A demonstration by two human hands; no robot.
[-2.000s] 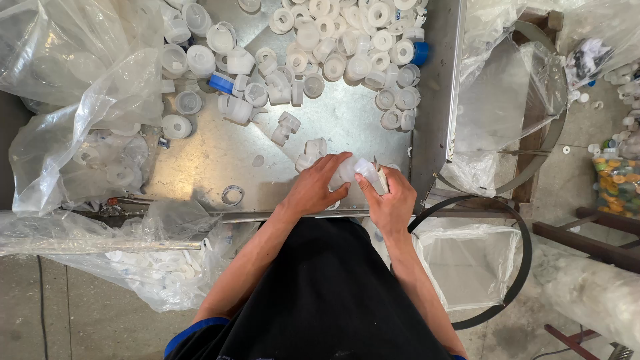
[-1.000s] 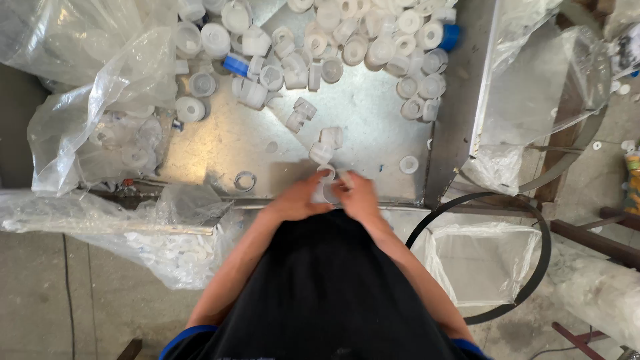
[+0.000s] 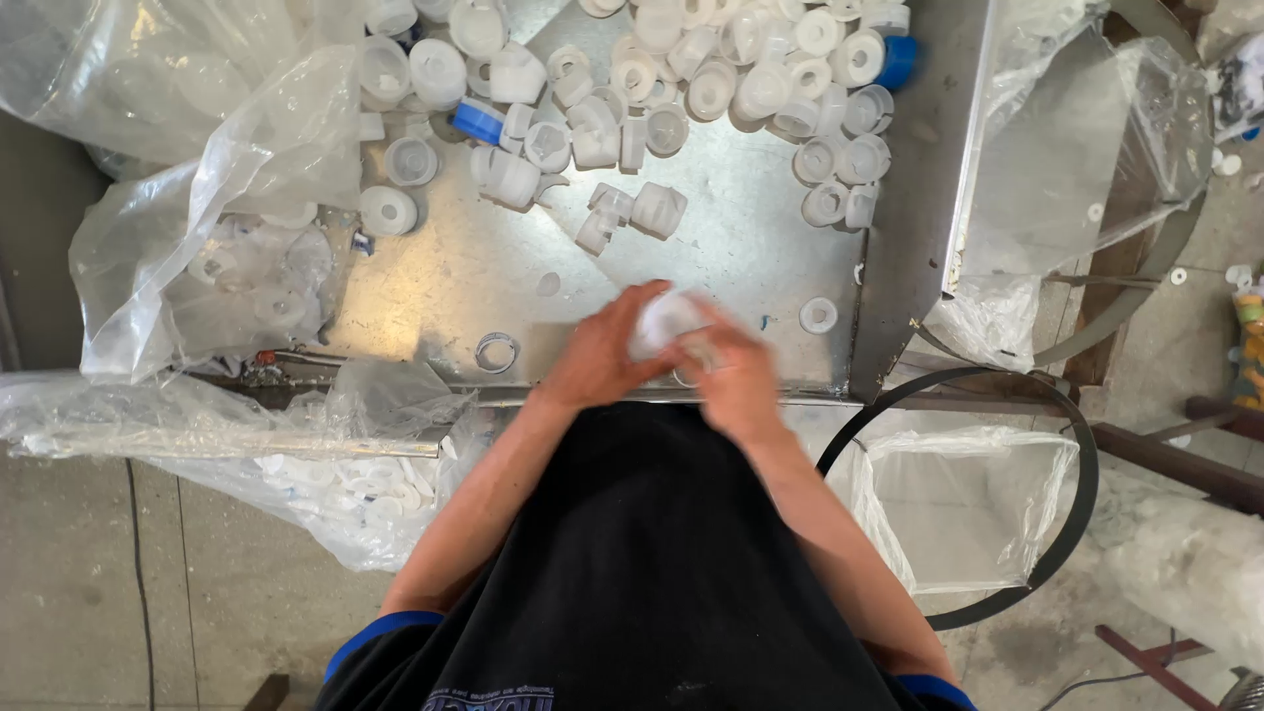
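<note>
Near the front edge of a metal work tray, my left hand grips a white plastic cap from its left side. My right hand, blurred, is on the cap's right side, its fingers around another pale ring-like piece that is partly hidden. Beyond the hands lie a few loose translucent cap pieces, and a large heap of white plastic caps spreads over the back of the tray. One blue cap lies at the heap's left, another at its right. A thin clear ring rests left of my hands.
Clear plastic bags cover the tray's left side, and a bag of white pieces hangs below its front edge. A raised metal wall bounds the right. Beyond it, a black hoop surrounds a clear bag.
Both hands were close together over a translucent piece at the front edge; now they hold a white cap slightly farther into the tray. The loose pieces ahead of the hands are arranged differently.
</note>
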